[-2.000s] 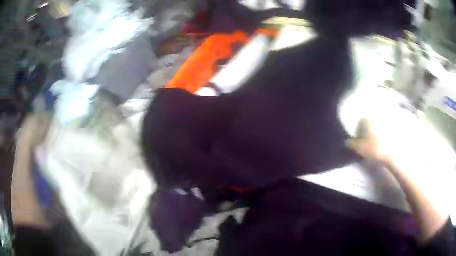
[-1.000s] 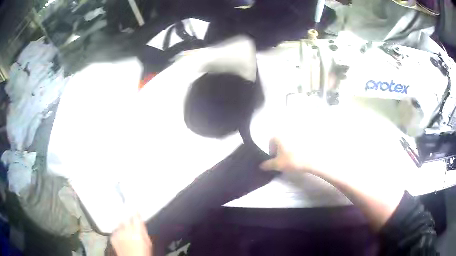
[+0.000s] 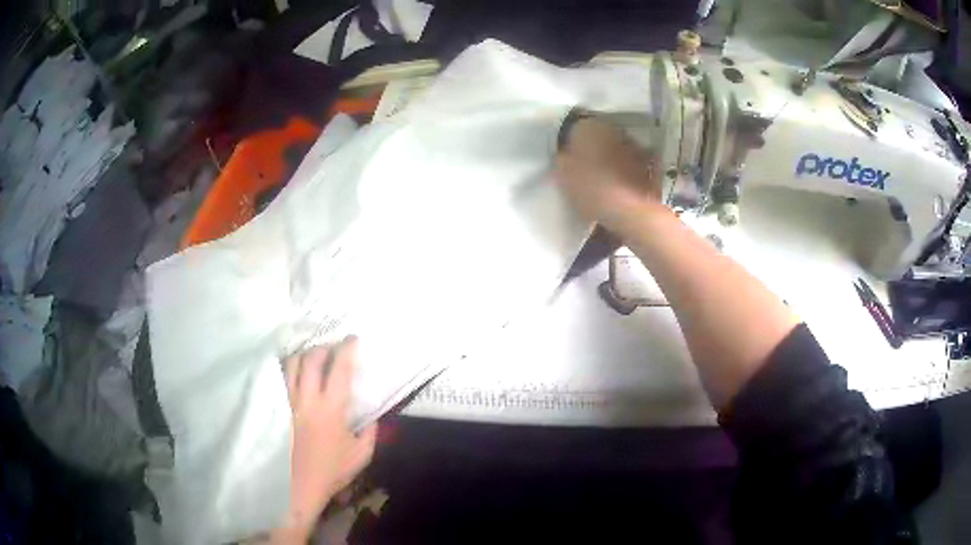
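Observation:
A large white backing layer (image 3: 426, 213) lies over the left part of the table and hangs over its front edge. Dark cloth (image 3: 586, 256) shows at its right edge. My left hand (image 3: 325, 426) lies on the layer near the table's front edge, fingers spread; whether it grips the cloth is unclear. My right hand (image 3: 605, 165), blurred, is at the layer's upper right, left of the machine's needle area; its fingertips are not clear. The cream-white sewing machine (image 3: 809, 160) with blue "protex" lettering stands at the right.
An orange basket (image 3: 250, 170) is left of the table, partly under the layer. Fabric heaps (image 3: 64, 160) lie at far left. Dark-red and black snips (image 3: 878, 311) lie at right beside a dark tray (image 3: 932, 309). A printed ruler (image 3: 532, 398) runs along the front edge. Dark purple cloth (image 3: 554, 479) hangs below.
The white layer has shifted and now lies smoother, covering the dark round patch. My right hand has moved up beside the machine head. My left hand has moved up and slightly right.

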